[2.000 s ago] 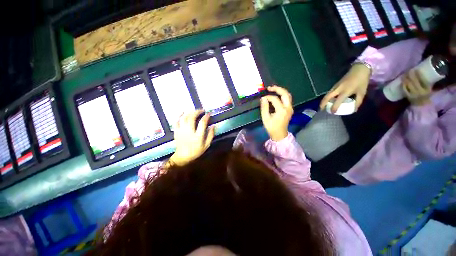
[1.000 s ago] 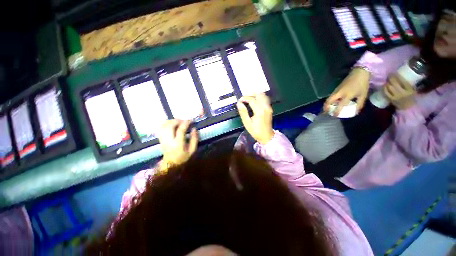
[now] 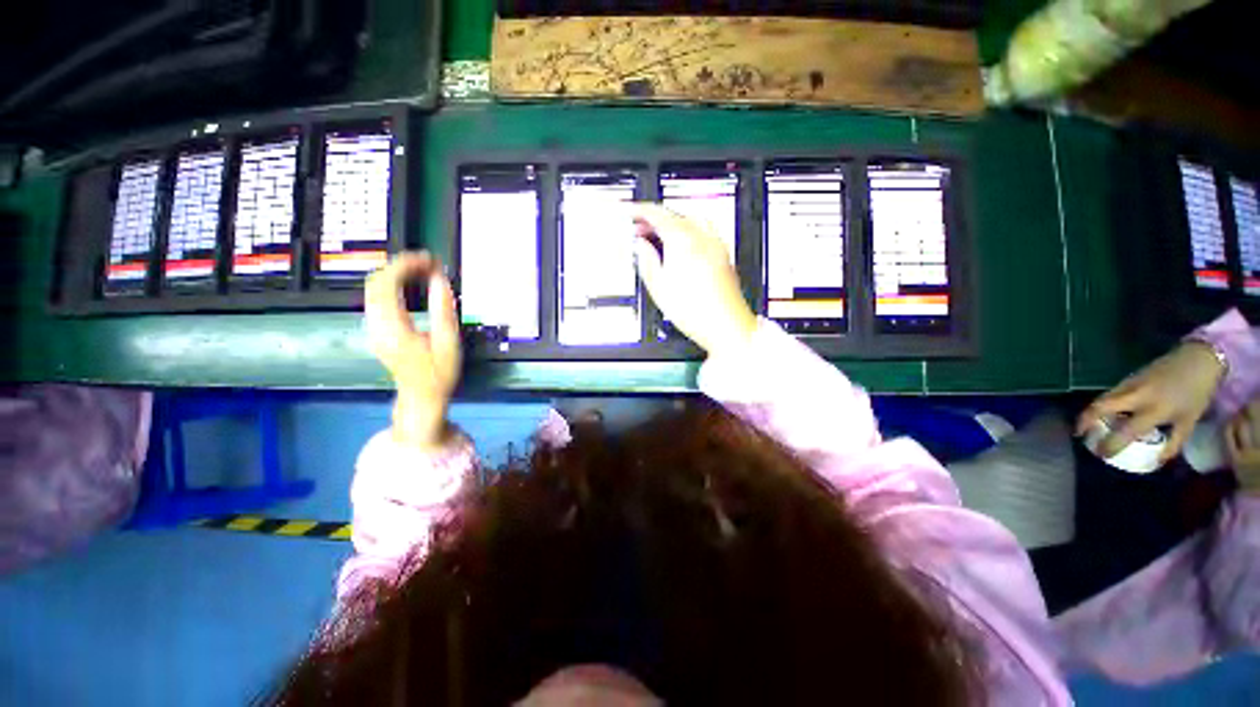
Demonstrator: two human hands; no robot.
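A black phone tray (image 3: 953,332) lies on the green bench in front of me with five lit smartphones in its slots. The two rightmost, such as the far right smartphone (image 3: 909,235), show text lists with a red or orange bar. The leftmost smartphone (image 3: 499,263) has a mostly white screen. My right hand (image 3: 695,276) is over the middle smartphone, its fingertips near the second smartphone (image 3: 598,263), holding nothing. My left hand (image 3: 415,332) is at the gap left of the tray, fingers curled and apart, empty.
A second tray (image 3: 83,249) with several lit phones lies to the left. A stained wooden board (image 3: 732,62) runs along the back, with a wrapped post (image 3: 1092,49) right of it. A neighbour's hand (image 3: 1161,401) holds a small white object (image 3: 1133,450) at the right.
The view has turned and shifted left. The right screens now show lists with bars. My right hand has moved left from the right-hand phones to the second one; my left hand has moved to the tray's left end.
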